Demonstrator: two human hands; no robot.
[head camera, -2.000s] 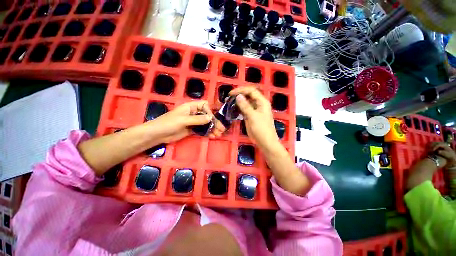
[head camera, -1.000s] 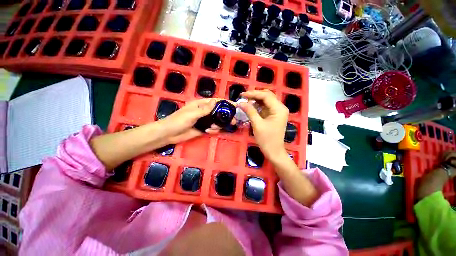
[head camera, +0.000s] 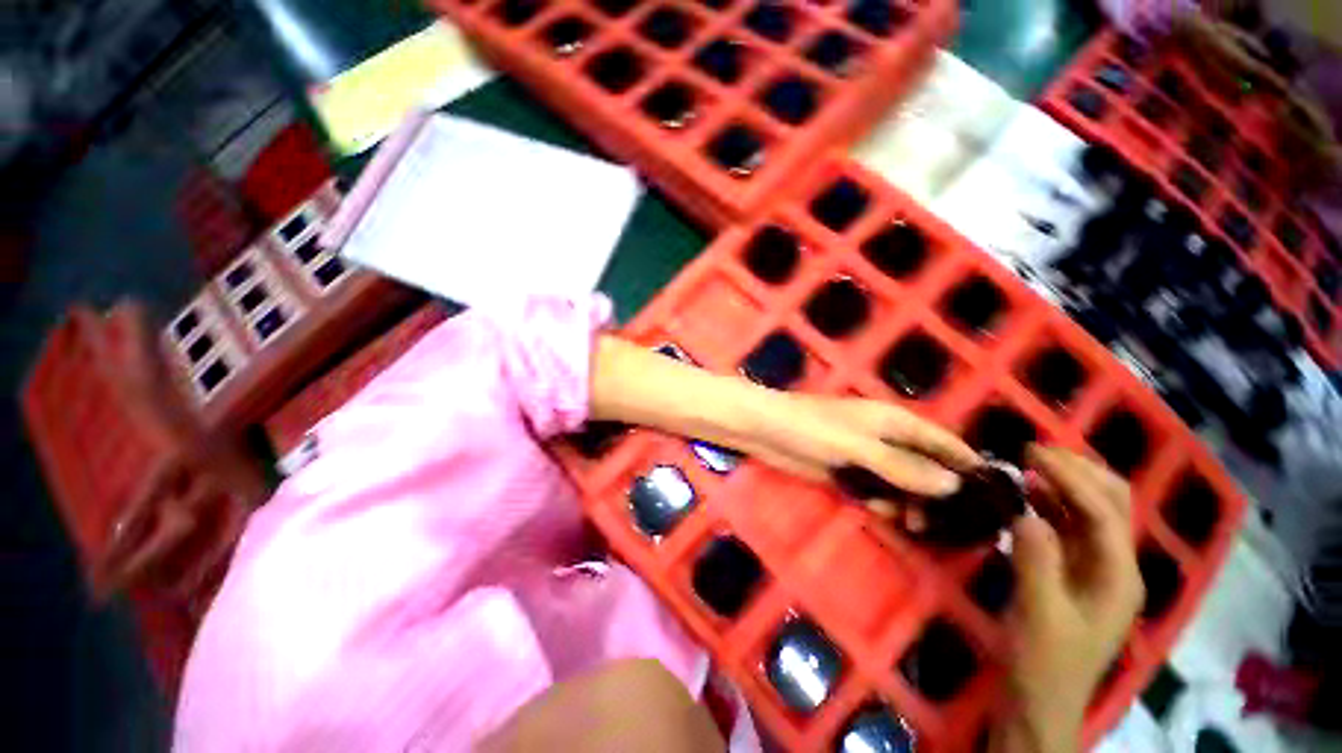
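A red compartment tray (head camera: 846, 566) lies before me, turned at a slant in view, with black glossy units in most pockets and a few plain red pockets. My left hand (head camera: 868, 449) is over the tray and holds a black unit (head camera: 971, 508) by its fingers. My right hand (head camera: 1071, 566) is against the same unit from the right, with a bit of white at its fingertips. The picture is blurred, so the unit's face and the white piece are unclear.
A stack of filled red trays (head camera: 684, 155) is beyond the working tray. A notebook (head camera: 478, 213) and yellow paper (head camera: 398, 91) lie left. Pale-bordered trays (head camera: 258, 302) and red trays are at far left. A dark cluster of units (head camera: 1177, 280) stands on white sheets at right.
The view has swung left and tilted, so the notebook and left trays show more and the fan is out of view. Both hands stay together at the unit over the tray.
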